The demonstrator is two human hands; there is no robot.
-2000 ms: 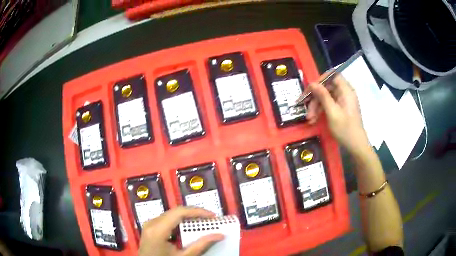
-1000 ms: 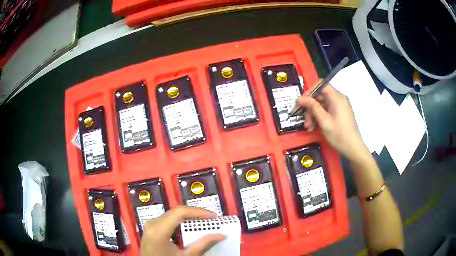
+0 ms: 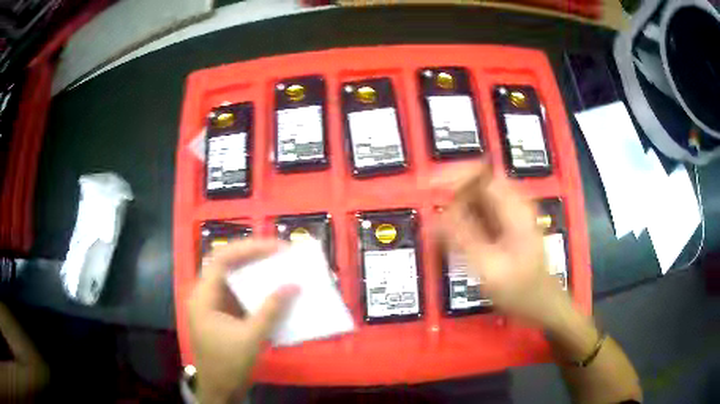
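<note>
My left hand (image 3: 225,323) holds a white label sheet (image 3: 320,304) over the lower left of the red tray (image 3: 308,364); its dots are blurred out. My right hand (image 3: 497,245) is strongly blurred over the lower right of the tray, so the tweezers cannot be made out clearly. Black phone units lie in two rows of pockets, each with a gold disc and a white printed label. One unit (image 3: 391,276) shows whole between my hands. Both hands and the sheet partly cover other units in the lower row.
A crumpled clear plastic bag (image 3: 96,237) lies left of the tray. Loose white sheets (image 3: 624,170) and a dark smartphone (image 3: 590,81) lie at the right, beside a white ring fan (image 3: 643,79). Part of another person's arm (image 3: 20,355) shows at the lower left edge.
My right hand has moved down and left from the upper right unit. The sheet in my left hand is tilted and higher. The view has shifted, so the tray appears further right.
</note>
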